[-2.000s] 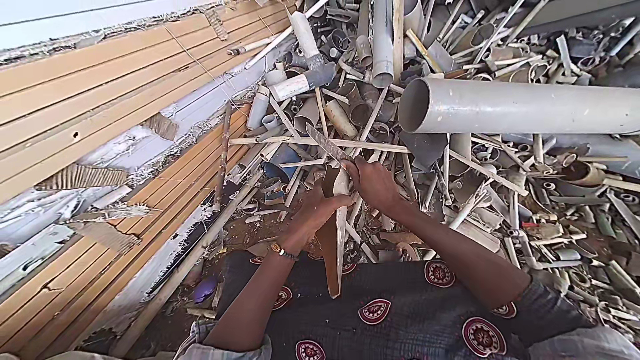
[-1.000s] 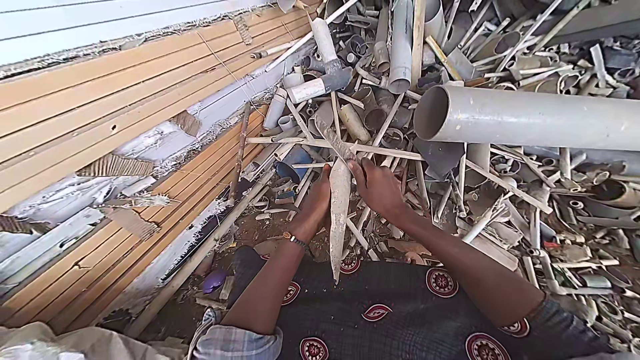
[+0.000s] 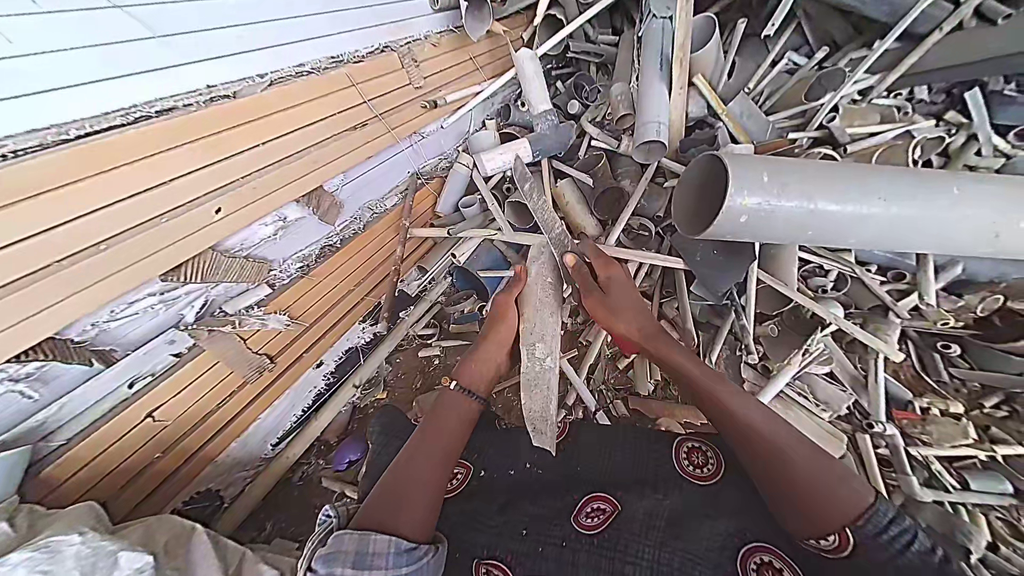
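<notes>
My left hand [image 3: 498,332] grips a long, dirty grey-white piece [image 3: 540,352], seemingly split plastic pipe, by its left side; its pointed end hangs down over the patterned dark cloth on my lap [image 3: 640,496]. In my right hand [image 3: 604,292] is a flat, worn metal blade [image 3: 542,204], its tip pointing up and to the left. The blade lies against or just beside the upper right edge of the piece; exact contact cannot be told. My right fingers hide the blade's lower end.
A large grey plastic pipe [image 3: 864,200] lies at the right, over a heap of cut pipes and offcuts. Beyond my hands lies a hammer-like tool of pipe parts [image 3: 540,132]. Long orange-brown panels [image 3: 264,160] are stacked at the left, with a thin pole [image 3: 336,408] alongside.
The piece in my left hand has turned from showing its brown, narrow side to showing its broad grey-white face. The blade stays in my right hand near its upper end.
</notes>
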